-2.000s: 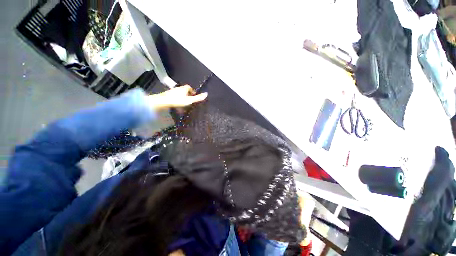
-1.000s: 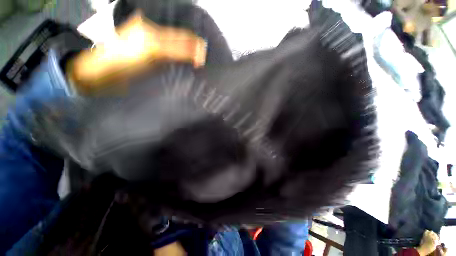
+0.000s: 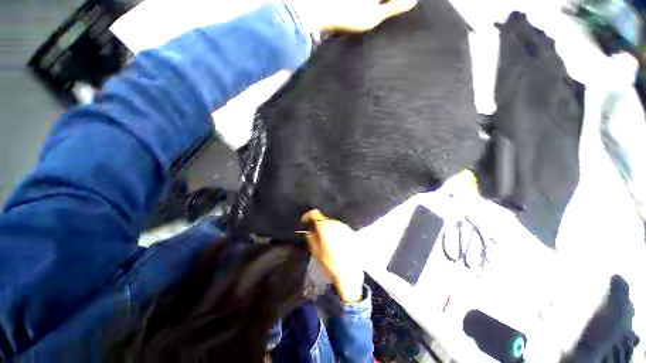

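Note:
A large dark charcoal garment (image 3: 375, 120) lies spread over the worktable and reaches down to my lap, its upper part slightly blurred. Flecked trim (image 3: 251, 159) runs along its left side. My left hand (image 3: 365, 15) is at the garment's upper left edge, partly cut off by the picture's top; its grip is unclear. My right hand (image 3: 329, 248) is at the garment's lower edge, fingers curled and pinching the cloth. A tiny light sliver shows at its fingertips; I cannot tell what it is.
On the white table (image 3: 386, 298) lie a phone (image 3: 416, 244), black-handled scissors (image 3: 464, 242), a small red stick (image 3: 446, 303) and a dark thread cone (image 3: 492, 334). More dark cloth (image 3: 538, 135) lies right of the garment. A black crate (image 3: 81, 53) stands at the upper left.
The garment has gone from my lap to lying largely across the table, after a blurred swing. My left hand has moved up and right; my right hand now shows at the lower edge.

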